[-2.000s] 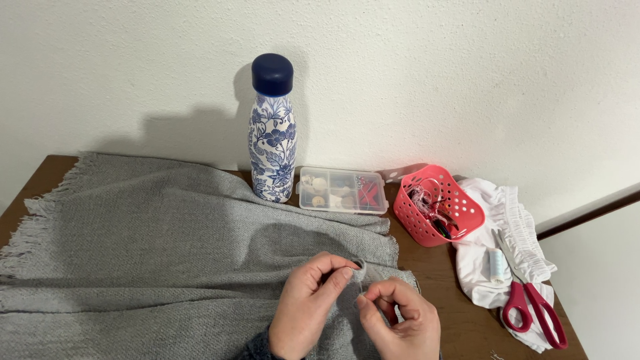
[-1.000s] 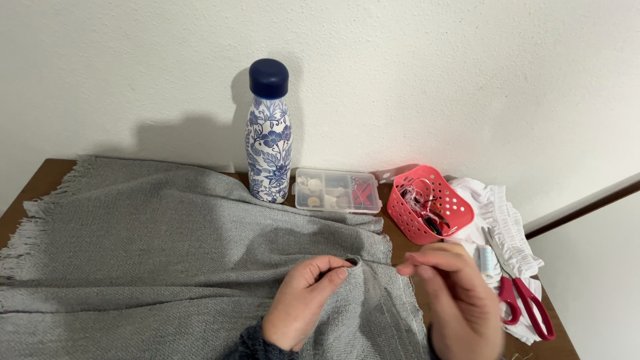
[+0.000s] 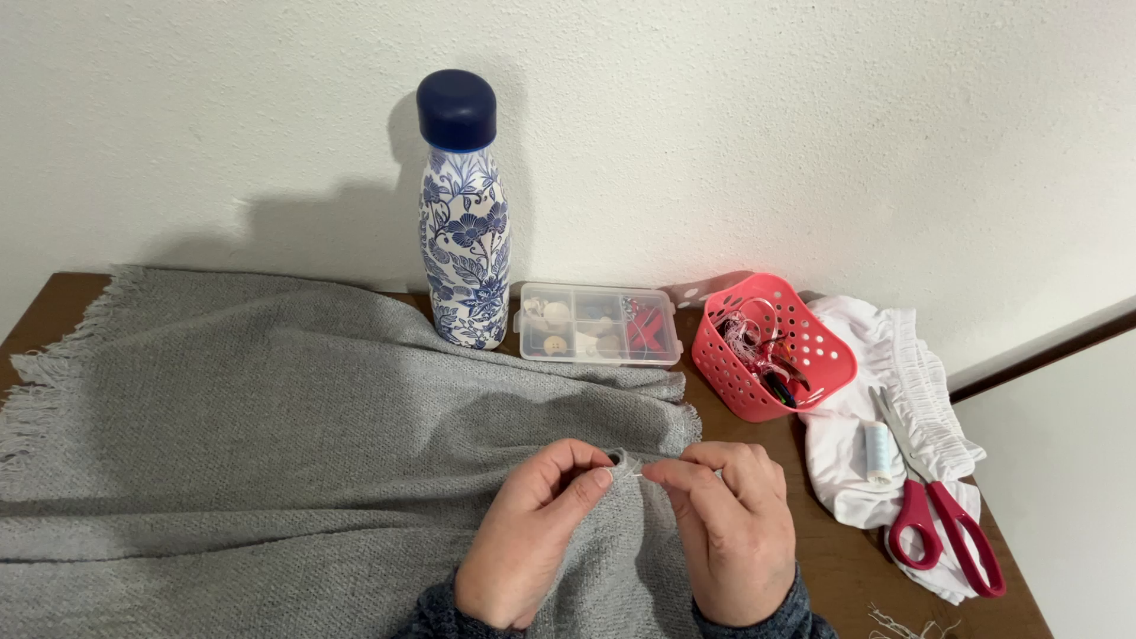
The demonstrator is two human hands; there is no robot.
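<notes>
A grey woven cloth with fringed edges [image 3: 293, 426] spreads over the brown table. My left hand [image 3: 541, 532] pinches a folded edge of it between thumb and forefinger. Close on the right, my right hand [image 3: 732, 524] holds a thin sewing needle [image 3: 636, 472] by the fingertips, its other end at the pinched fold. Thread at the fold is too fine to follow. Scissors with dark red handles [image 3: 927, 515] and a spool of pale thread [image 3: 877, 453] lie on a white gathered garment [image 3: 843, 497], off to the right.
A blue-and-white floral bottle [image 3: 466, 240] stands by the wall [image 3: 710, 133]. Beside it lies a clear compartment box [image 3: 599, 324] with buttons and red pieces. A coral perforated basket [image 3: 830, 355] holds tangled thread and small tools. Loose thread ends [image 3: 905, 624] lie at the table's front right.
My right hand, raised and apart from the fold a second ago, is back beside it. My left hand keeps its pinch on the grey cloth.
</notes>
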